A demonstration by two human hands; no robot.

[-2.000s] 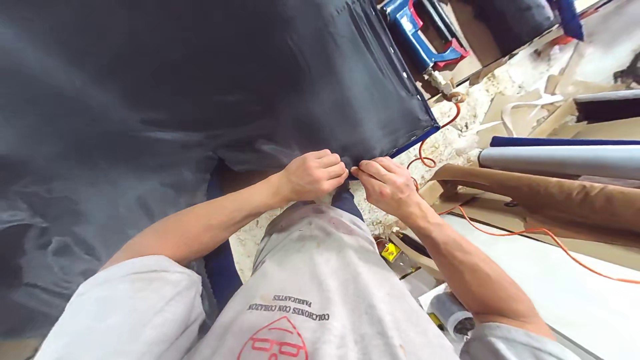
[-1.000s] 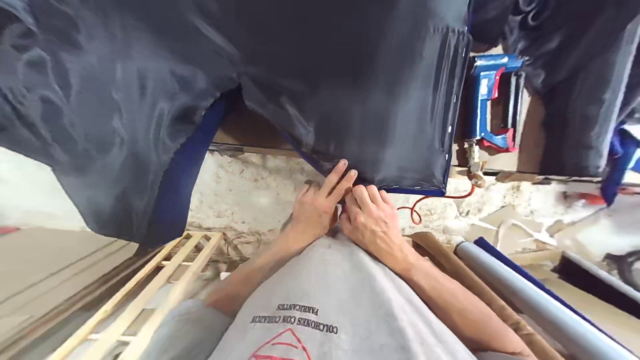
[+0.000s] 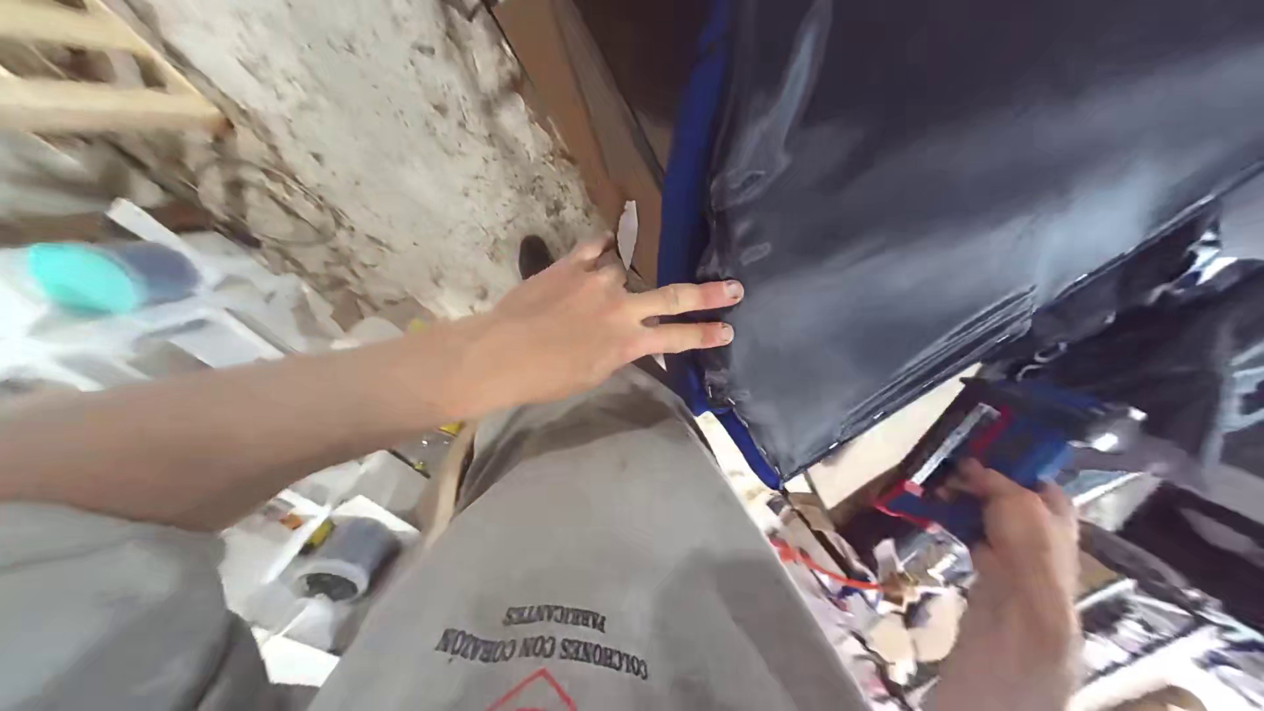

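Observation:
My left hand [image 3: 632, 321] lies at the near edge of the dark shiny fabric [image 3: 918, 227], two fingertips pressing on it beside its blue fabric border [image 3: 688, 188]. A row of staples runs along the fabric's other edge. At the lower right, my right hand [image 3: 1022, 523] is closed around a blue pneumatic staple gun [image 3: 1027, 434] with red parts. An orange-red air hose [image 3: 829, 570] leads to the gun's fitting. The hand and gun are blurred, and some of my right fingers are hidden.
A wooden slatted frame [image 3: 89, 104] is at the upper left. Bare, stained floor [image 3: 395, 128] shows beside a brown board [image 3: 583, 118]. A grey roll [image 3: 351, 558] lies at the lower left among clutter. More dark fabric hangs at the right.
My right hand has left the fabric edge beside my left hand and taken hold of the staple gun, which lay apart from both hands before. The view has turned strongly.

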